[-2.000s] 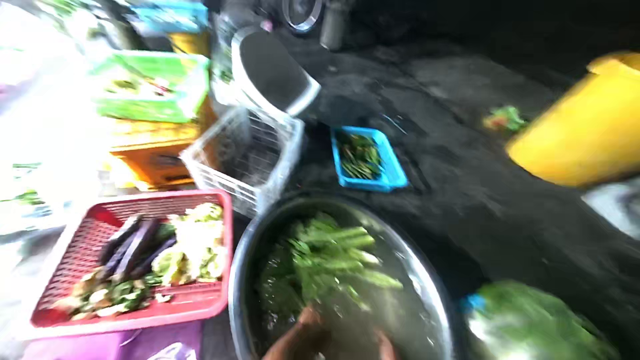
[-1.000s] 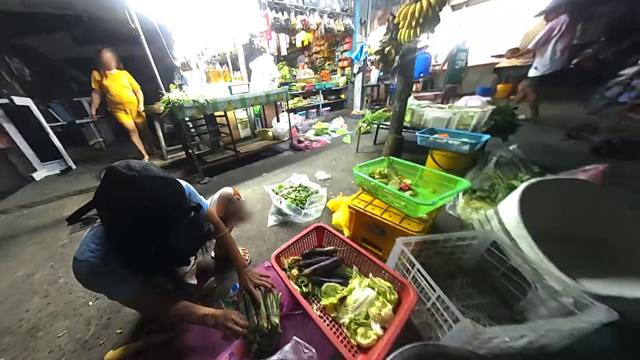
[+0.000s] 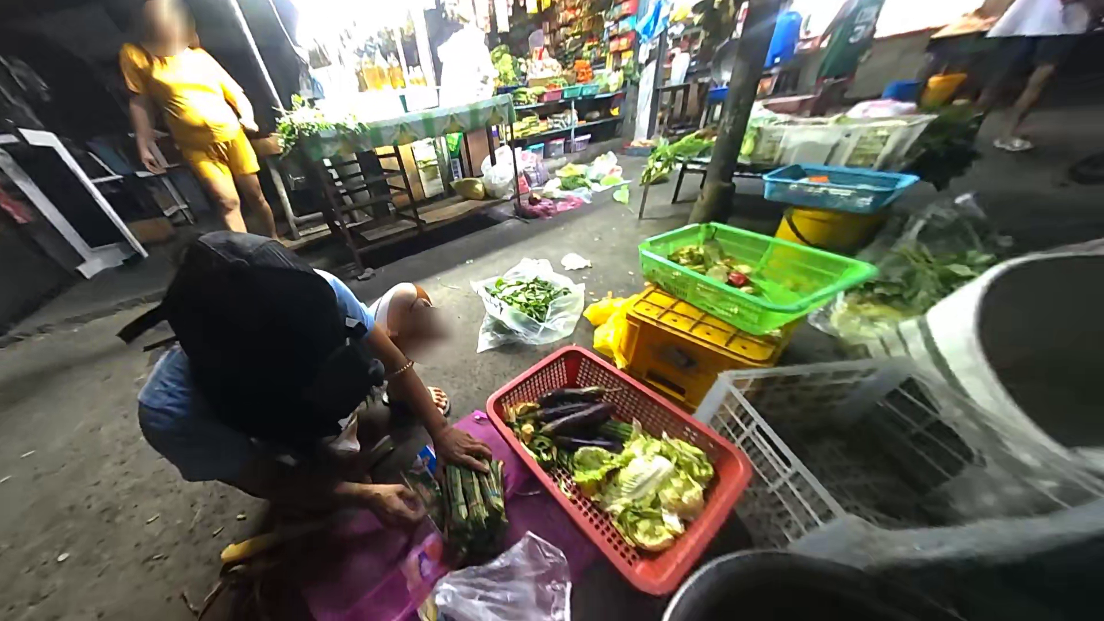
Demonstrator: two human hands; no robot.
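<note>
Neither my left hand nor my right hand shows in this view. At the bottom right, only the dark rim of a round basin (image 3: 802, 569) can be seen. Beside it, a red plastic basket (image 3: 664, 573) holds dark eggplants (image 3: 578, 418) and leafy cabbage-like greens (image 3: 651, 492). To its left, a crouching person in a black cap (image 3: 259, 336) has both hands on a bundle of long green vegetables (image 3: 473, 500), which lies on a purple sheet (image 3: 354, 565). A clear plastic bag (image 3: 509, 582) is crumpled in front of the bundle.
An empty white crate (image 3: 768, 448) and a large pale tub (image 3: 957, 328) stand at right. A green basket (image 3: 776, 315) sits on a yellow crate (image 3: 673, 354). Behind is an open bag of green pods or leaves (image 3: 530, 297). A person in yellow (image 3: 190, 103) stands at upper left.
The view has swung left from the basin, where my hands were in the water beside leafy greens two seconds ago; they are out of view now. The crouching person's hands remain at the bundle.
</note>
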